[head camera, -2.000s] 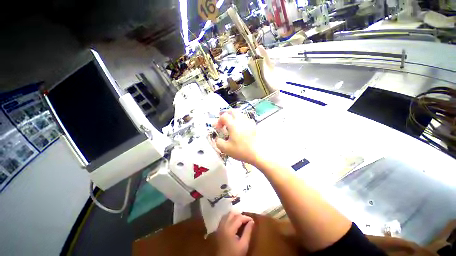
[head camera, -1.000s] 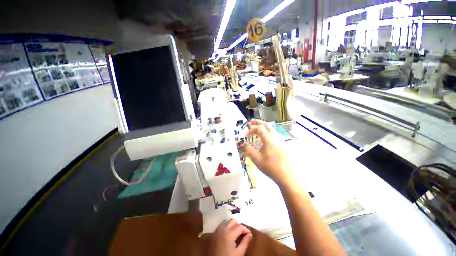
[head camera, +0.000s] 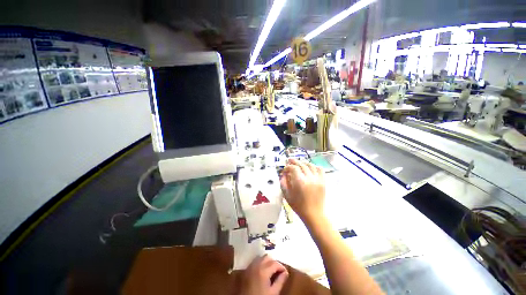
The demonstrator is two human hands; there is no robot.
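Observation:
The white sewing machine head [head camera: 256, 199] with a red logo stands in front of me. My right hand [head camera: 303, 185] is raised at the right side of the head, fingers bent and close together at its upper part; whether it holds thread or a part cannot be seen. My left hand [head camera: 266, 276] is low at the bottom centre, below the needle area, resting on the brown bag panel [head camera: 179, 268]. Its fingers are curled, and a grip on the panel's edge cannot be made out. The panel hangs over the front edge.
A black control screen [head camera: 191, 106] in a white frame stands left of the head. A teal sheet [head camera: 176, 203] lies behind it. Thread cones [head camera: 310, 125] stand behind the head. A dark rectangle [head camera: 348, 233] lies on the white plate. Brown straps [head camera: 497, 233] are bundled at the right.
The view has turned upward and levelled. My right hand was spread open a second ago beside the head; its fingers are now closer together. My left hand stays low on the panel.

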